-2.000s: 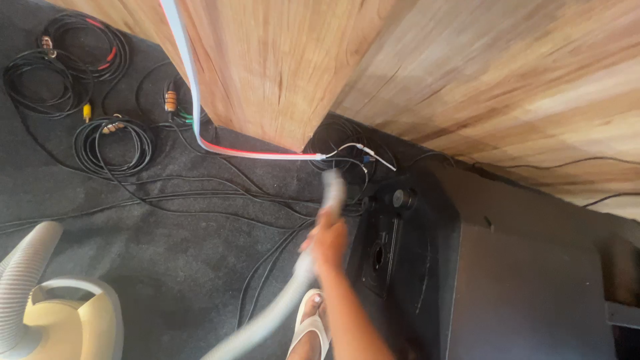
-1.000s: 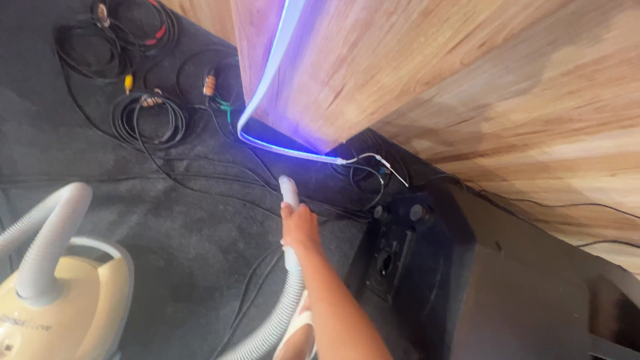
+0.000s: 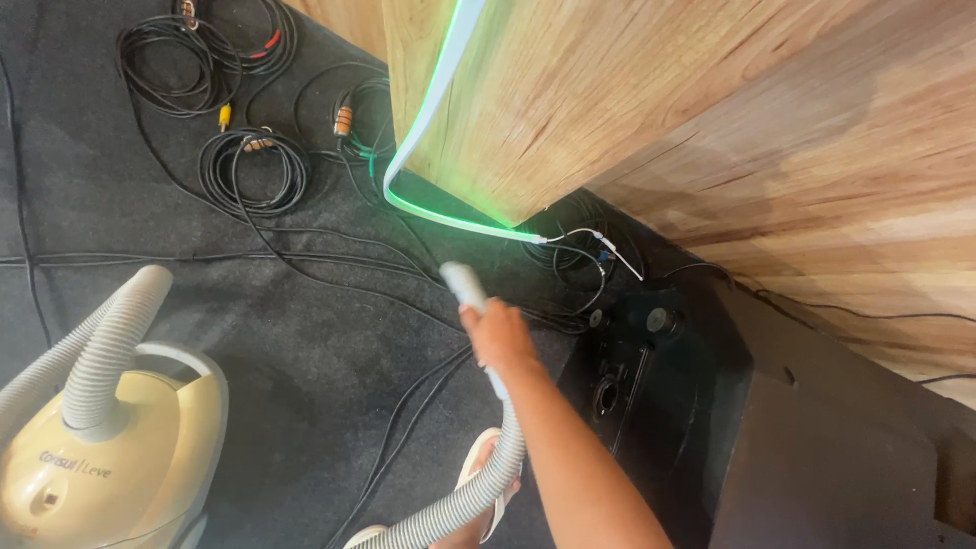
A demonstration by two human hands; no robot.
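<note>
My right hand (image 3: 499,335) is closed around the grey tube end (image 3: 463,284) of a vacuum cleaner hose, its open tip pointing up and left just over the dark carpet. From the hand, the ribbed hose (image 3: 488,484) curves down to the bottom edge. A cream Consul vacuum cleaner (image 3: 114,465) stands at the lower left, with the ribbed hose joined to its top. Black cables (image 3: 366,263) run across the carpet beside the tube's tip. My left hand is out of view.
Coiled black cables (image 3: 255,171) lie at the upper left. A green-lit LED strip (image 3: 457,223) bends round the corner of a wood-grain panel (image 3: 526,114). A large black box, apparently a speaker (image 3: 823,427), stands at the right. My sandalled foot (image 3: 484,473) is below the hand.
The LED strip's light has gone from red and white to blue, then green. Since the first frame, my right hand has moved left over the carpet with the tube. The view has shifted.
</note>
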